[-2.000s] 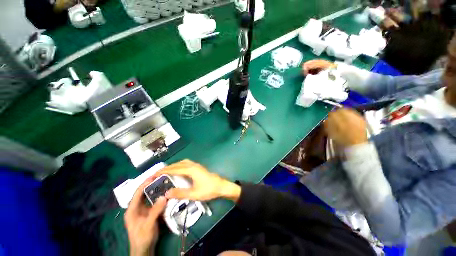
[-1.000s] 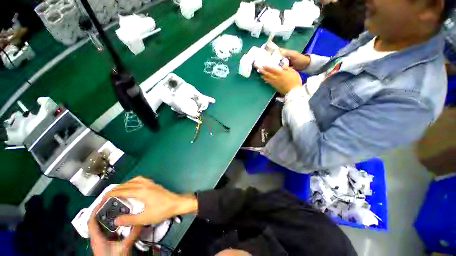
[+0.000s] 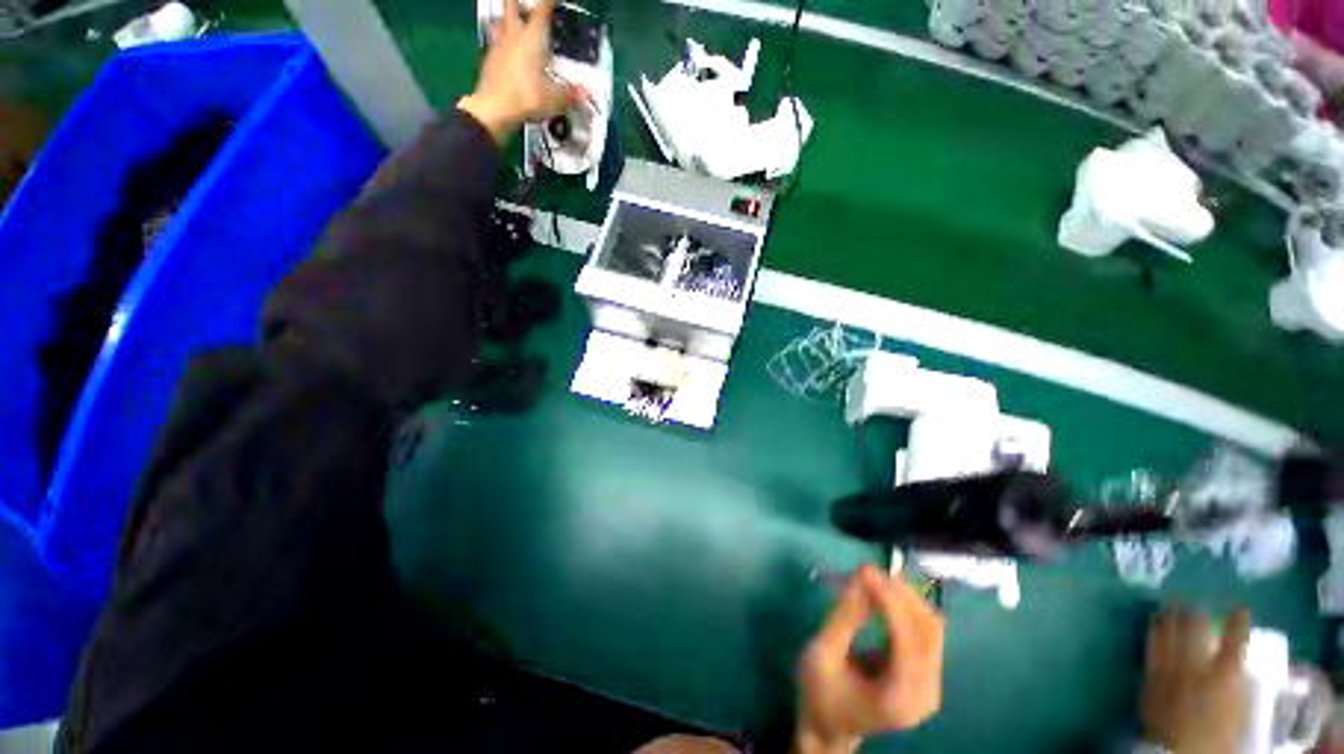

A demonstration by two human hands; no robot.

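Note:
My left hand (image 3: 519, 71) reaches to the top of the view and holds a white camera housing (image 3: 576, 130) with a dark front, on or just above the green conveyor. My right hand (image 3: 873, 666) is at the lower centre, thumb and forefinger together; it is blurred and I cannot tell if a thin wire is between them. Just beyond it, another white camera housing (image 3: 958, 420) lies on the bench. The black electric screwdriver (image 3: 958, 508) hangs blurred across that housing and hides part of it.
A grey screw feeder (image 3: 671, 317) stands at the centre. Dark face plates (image 3: 509, 317) lie left of it. A blue bin (image 3: 111, 346) is at the left edge. More white housings (image 3: 1132, 199) are on the conveyor. Thin white loops (image 3: 820, 363) lie on the bench. Another person's hand (image 3: 1197, 681) is lower right.
The view has swung left. My left hand has moved from the near bench out to the conveyor side with a housing. My right hand has come away from that housing and moved right.

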